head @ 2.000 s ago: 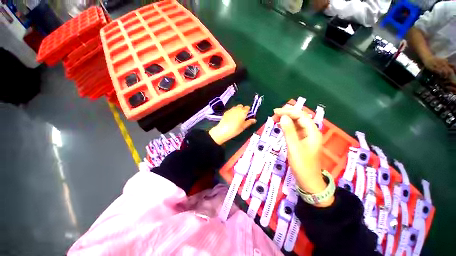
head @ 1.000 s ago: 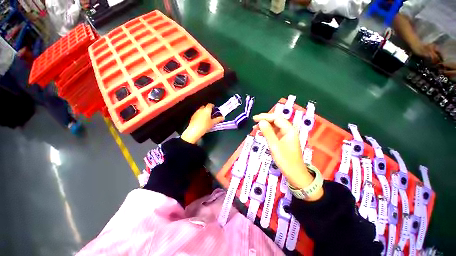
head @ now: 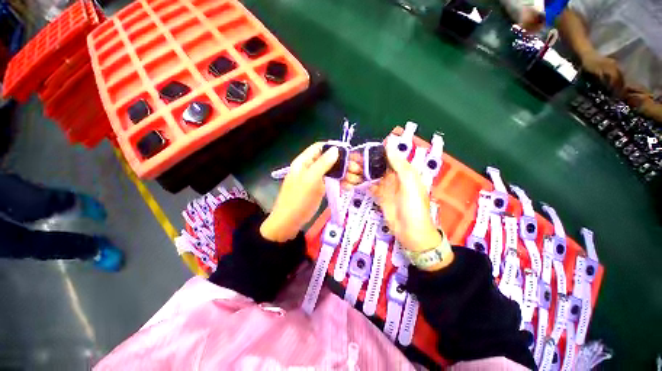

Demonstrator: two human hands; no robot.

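My left hand (head: 299,190) holds a smartwatch (head: 336,161) with a dark screen and pale lilac strap. My right hand (head: 406,199) holds a second smartwatch (head: 374,161) beside it, its dark screen also up. Both are raised above the left edge of the work tray (head: 473,204). The orange-red work tray is partly covered by lilac watches lying face down, with dark round sensors showing. My fingers hide parts of both held watches and their straps.
An orange-red upper-left tray (head: 197,74) holds several black squares and sits on a black base. Stacked trays (head: 54,54) stand behind it. A watch pile (head: 203,219) lies low left. A person's legs (head: 43,221) show at left; other workers' hands (head: 606,69) show upper right.
My left hand has moved right and up from the green surface with a watch. My right hand, empty before, now holds a watch beside it. The view has shifted; legs show at left.
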